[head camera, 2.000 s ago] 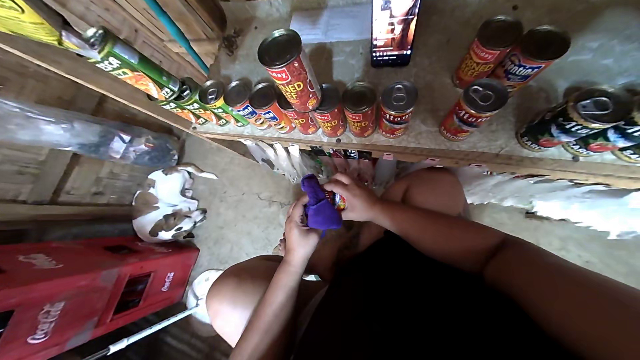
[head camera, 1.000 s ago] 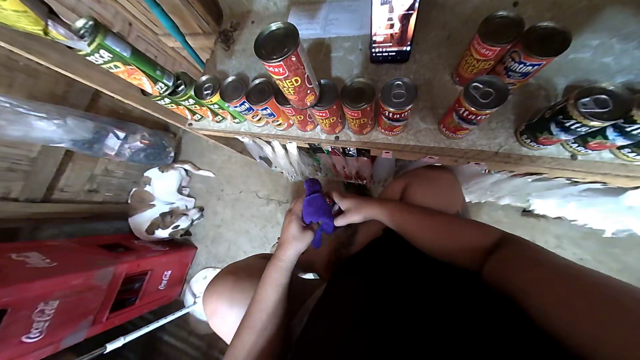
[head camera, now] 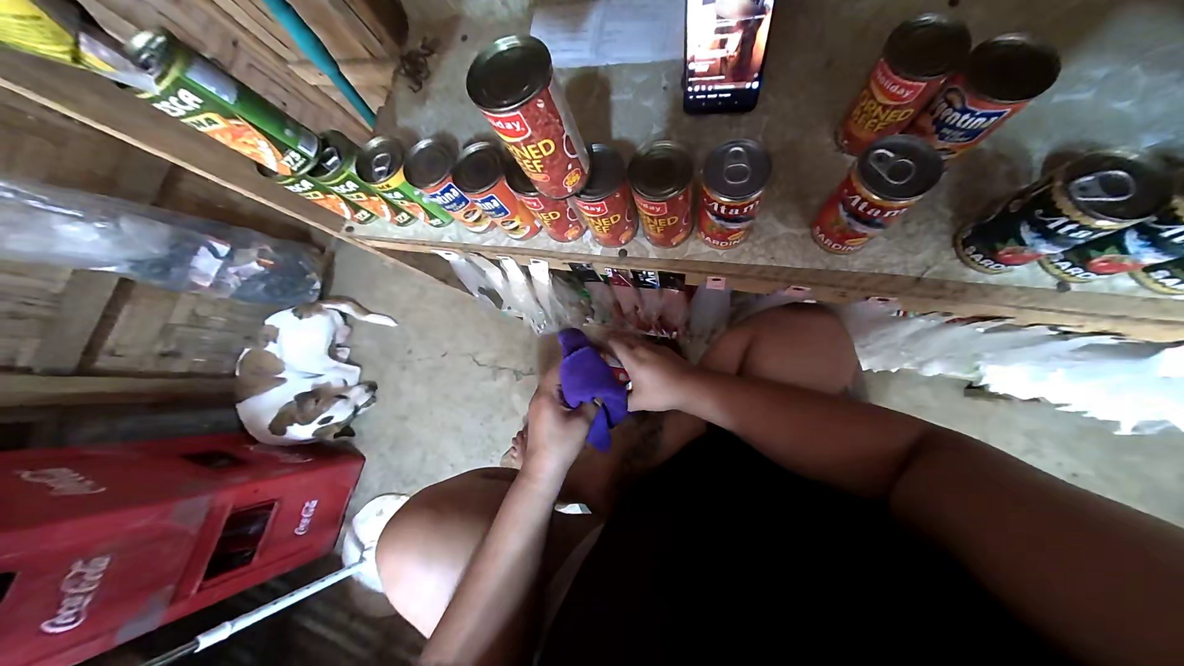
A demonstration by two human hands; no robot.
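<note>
Between my hands, over my lap and below the shelf edge, is a purple cloth. My left hand grips the cloth from the lower left. A small can, mostly hidden by cloth and fingers, shows a bit of red on its right side, and my right hand is closed on it. On the shelf ahead, several corned beef and sardine cans stand in a row, and one corned beef can rests on top of others. A red sardine can stands apart, farther right.
A lit phone and a paper sheet lie on the shelf. Plastic bags hang under its wooden edge. A white and brown dog lies on the floor at left, beside red Coca-Cola crates.
Both hands have stayed close together over my lap. The cloth between them has shifted and folded differently; a loose end hangs lower than two seconds ago.
</note>
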